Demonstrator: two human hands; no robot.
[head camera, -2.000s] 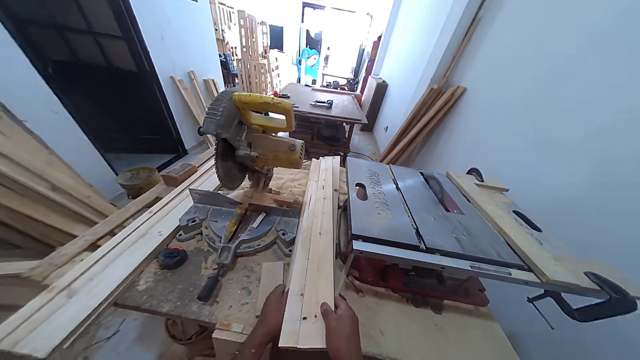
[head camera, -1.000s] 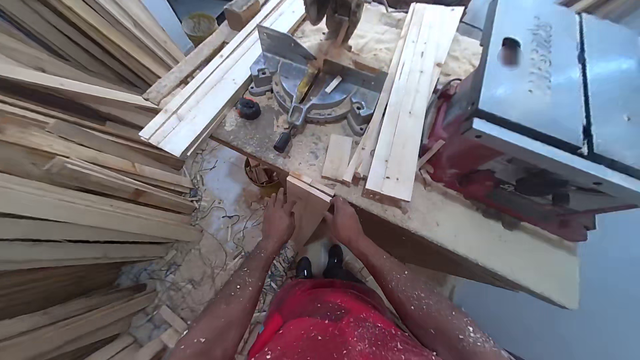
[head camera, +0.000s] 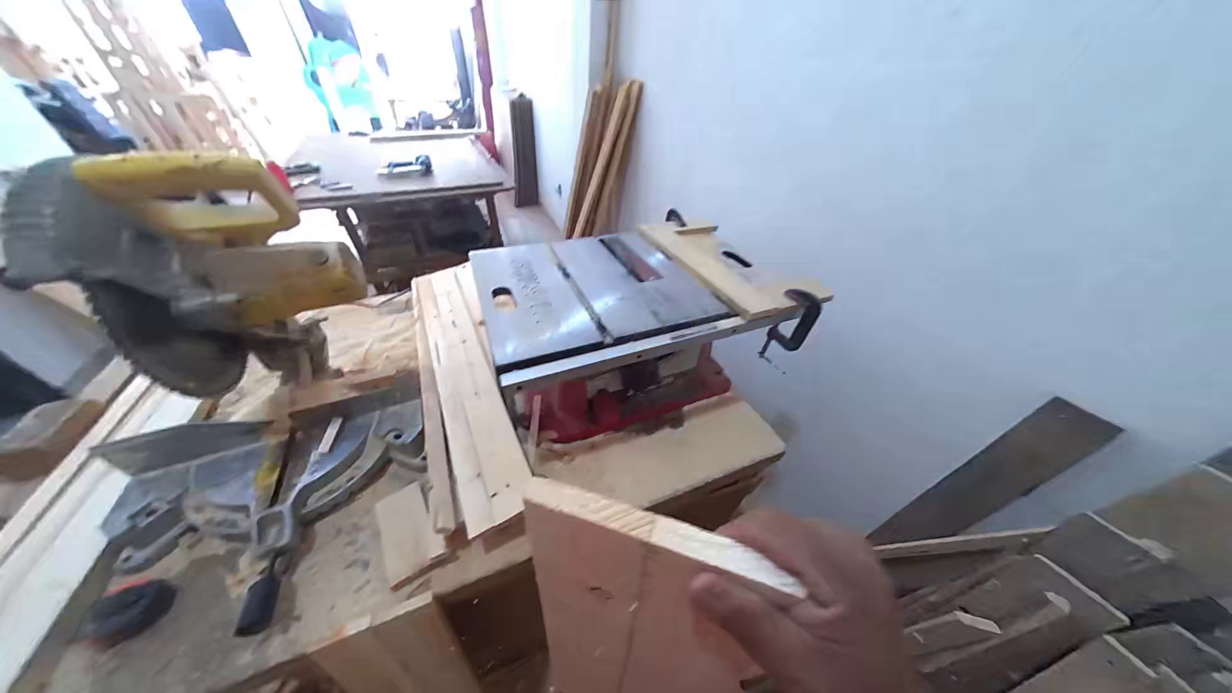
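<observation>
My right hand (head camera: 813, 606) grips a wooden board (head camera: 602, 587) near its top edge, fingers behind and thumb on the near face. The board stands upright at the bottom centre, its cut end up, in front of the workbench. My left hand is out of the picture. Several wooden strips (head camera: 472, 404) lie side by side on the bench, left of the table saw (head camera: 640, 298). A yellow and grey miter saw (head camera: 183, 269) has its blade raised at the left. A short wood offcut (head camera: 404, 534) lies beside the strips.
A board is held to the table saw by a C-clamp (head camera: 797, 322). A round black object (head camera: 130, 611) lies at the bench's left. Dark planks (head camera: 1011, 597) fill the lower right. Timber strips (head camera: 602, 159) lean against the white wall. A wooden table (head camera: 404, 168) stands behind.
The view has swung up and to the right. Both hands were at the board's top by the bench edge one second ago; now only my right hand shows on it. The strips lie on the bench as before.
</observation>
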